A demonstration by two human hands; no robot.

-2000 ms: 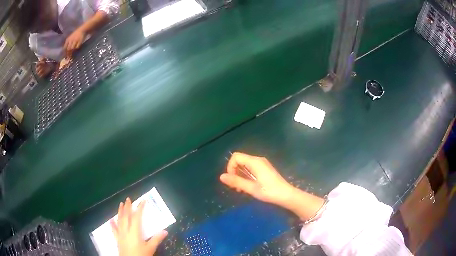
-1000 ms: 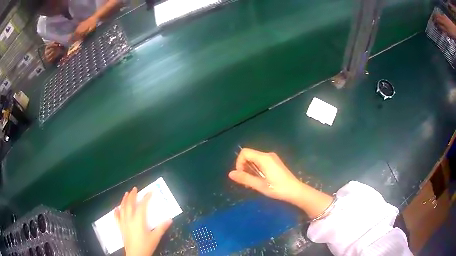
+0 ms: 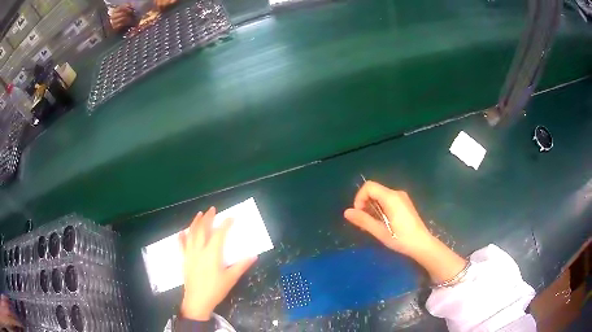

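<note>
My left hand lies with spread fingers on a white sheet at the lower left. My right hand holds thin silver tweezers above the dark-green bench, behind the blue sheet; their tips point up and away from me. The blue sheet lies in front of me, between my hands, with a grid of tiny white dots at its left end. Small bright specks are scattered around it. A round watch case with a silver rim lies at the far right.
Stacked clear trays with dark round parts stand at the left. A small white square lies on the right, near a metal post. Another person's hands are behind a clear tray across the green strip. A cardboard box is lower right.
The view has shifted left, so the bench things appear farther right. More of the tray stack shows. My left hand stays on the white sheet and my right hand keeps the tweezers.
</note>
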